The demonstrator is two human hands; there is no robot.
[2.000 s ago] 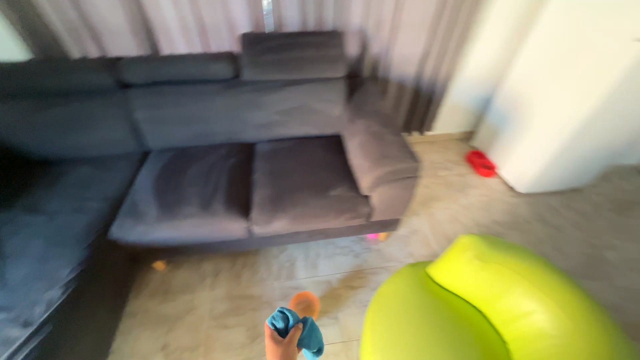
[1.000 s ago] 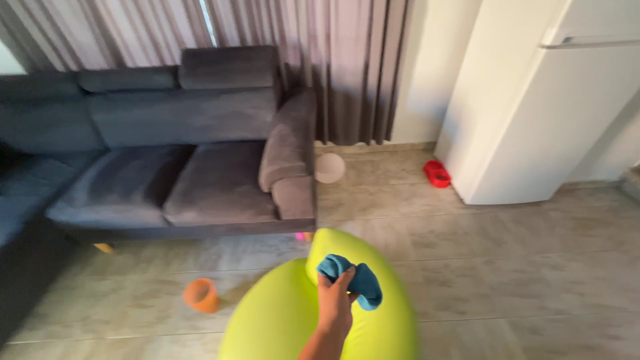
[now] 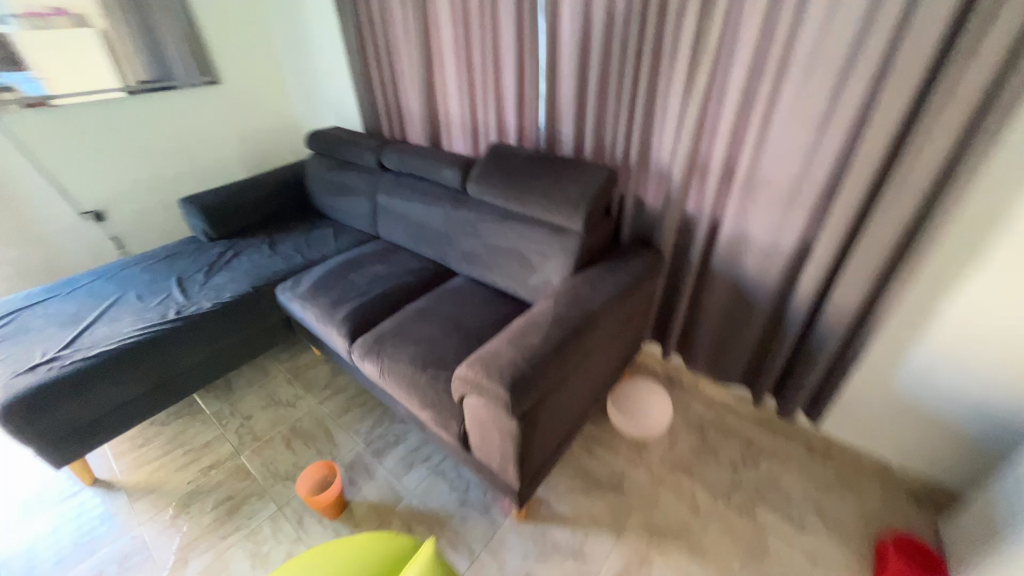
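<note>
Neither of my hands shows in the head view at this moment, and the blue cloth is out of sight as well. An orange plastic cup or small pot (image 3: 322, 488) stands on the tiled floor in front of the sofa. At the bottom edge part of a lime-green beanbag or inflatable seat (image 3: 368, 554) is visible. Behind them is a dark grey L-shaped sofa (image 3: 488, 344) with raised headrests.
Beside the sofa's right arm a round whitish object (image 3: 640, 408) rests on the floor. A red object (image 3: 909, 554) lies at the lower right. Pleated curtains (image 3: 752, 184) hang behind the sofa. The chaise part (image 3: 136, 308) extends left, below a wall opening.
The hand holding the blue cloth, seen in both earlier frames, has left the view. The view has swung up and to the left, and the white fridge no longer shows clearly.
</note>
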